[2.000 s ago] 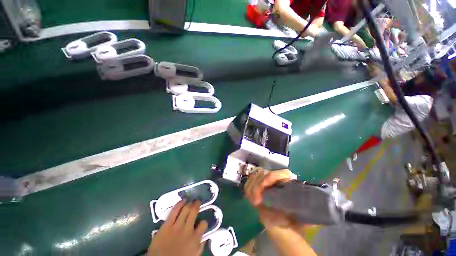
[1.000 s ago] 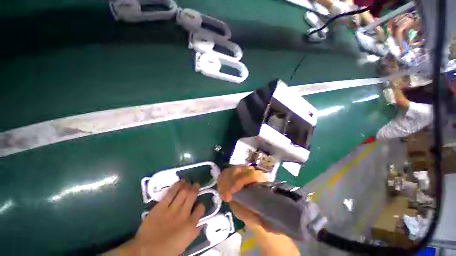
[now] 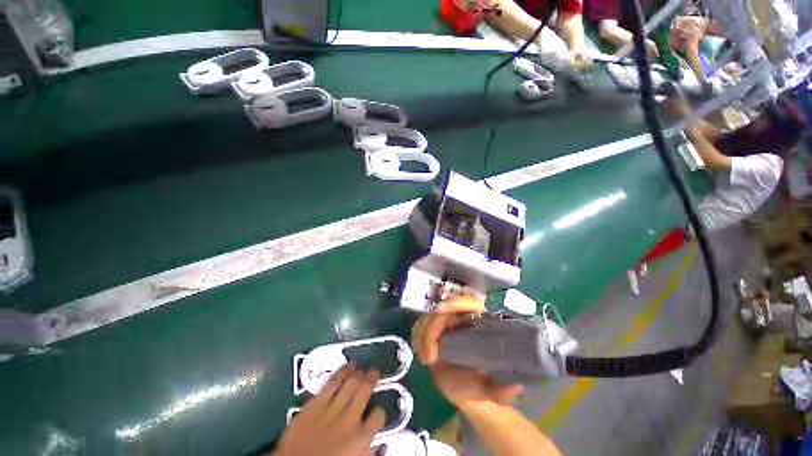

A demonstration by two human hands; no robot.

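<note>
My right hand (image 3: pixel 450 343) is closed around the dark grey electric screwdriver (image 3: pixel 500 346), its front end at the screw feeder's pickup part. A thick black cable runs from its rear. The white and black screw feeder (image 3: pixel 472 233) stands just beyond. White looped housings (image 3: pixel 358 358) lie in a row at the bottom centre. My left hand (image 3: pixel 334 417) rests with its fingers on them and partly hides them; whether it grips one is unclear. The screwdriver tip is hidden.
The green conveyor belt (image 3: pixel 178 196) carries several more looped housings (image 3: pixel 402 165), and one at the left edge. A worn white strip (image 3: pixel 223 260) edges the belt. Other workers' arms are at the top right. A person in a white sleeve (image 3: pixel 746 191) is at the right. Boxes lie at the lower right.
The view swung down and back. The housings on the belt have shifted right, and another has appeared at the left edge. My right hand stays at the feeder and my left hand on the near housings.
</note>
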